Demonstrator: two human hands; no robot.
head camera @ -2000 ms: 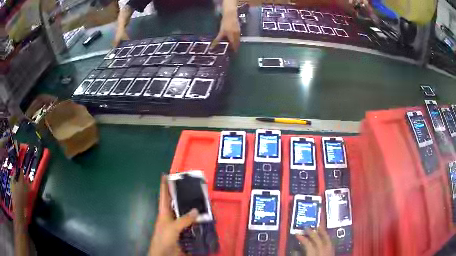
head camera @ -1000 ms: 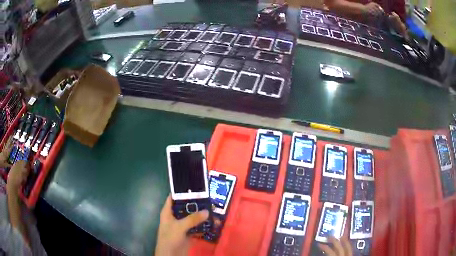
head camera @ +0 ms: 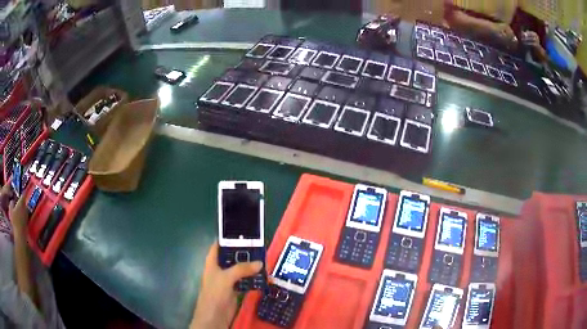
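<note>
My left hand [head camera: 219, 283] holds a mobile phone [head camera: 241, 222] upright, its screen dark, the thumb on the keypad just below the navigation key. Right beside it, another phone [head camera: 291, 279] with a lit blue screen lies tilted over the left edge of the red tray [head camera: 315, 212]. That tray holds several more phones in two rows, such as a phone [head camera: 363, 225] with a lit blue list; two pockets at its left hold none. Of my right hand only a possible fingertip shows at the bottom edge, by a bright-screened phone [head camera: 443, 308]; its state is hidden.
Beyond a pale strip [head camera: 270, 151] with a yellow pen [head camera: 444, 186] lies a stack of dark trays [head camera: 309, 141]. A cardboard box [head camera: 125, 144] stands at left, near another worker's arm and red tray [head camera: 71, 212]. Another red tray [head camera: 553, 257] is at right.
The view has shifted, so the bench things sit further right. The held phone stays in my left hand. The tilted phone came in beside it after the first frame. My right hand has nearly left the picture.
</note>
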